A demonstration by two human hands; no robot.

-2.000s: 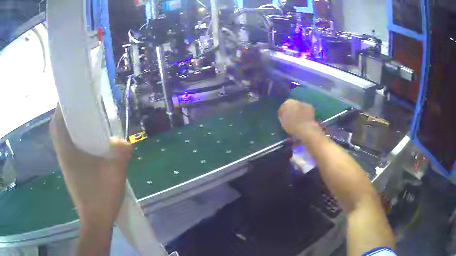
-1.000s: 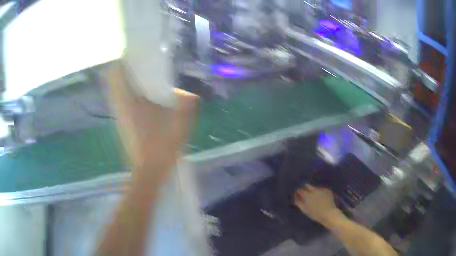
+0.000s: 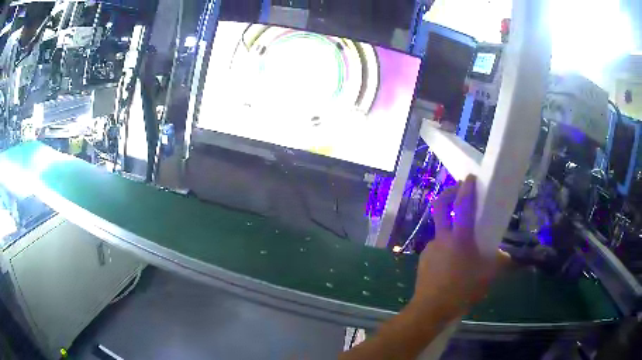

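Note:
My left hand (image 3: 457, 246) is wrapped around the white-grey machine frame post (image 3: 512, 119), right of centre, in front of the belt. The fingers lie on the post's left side and the thumb shows at its right. My right hand is out of the picture. The green conveyor belt (image 3: 204, 232) curves across the view with a silver edge rail. Tiny pale parts (image 3: 331, 269) sit spaced out on the belt, left of the hand. The inspection monitor (image 3: 310, 91) behind the belt shows bright magnified rings.
A cream machine cabinet (image 3: 70, 274) stands under the belt's left end. A small control screen (image 3: 484, 63) is at upper right. Machinery with purple light (image 3: 545, 228) is behind the post at right. A small bright green and yellow object (image 3: 64, 353) is at the bottom left.
The view has swung left, bringing the monitor and the belt's left end into view. My left hand still holds the post, now right of centre. My right hand has left the picture.

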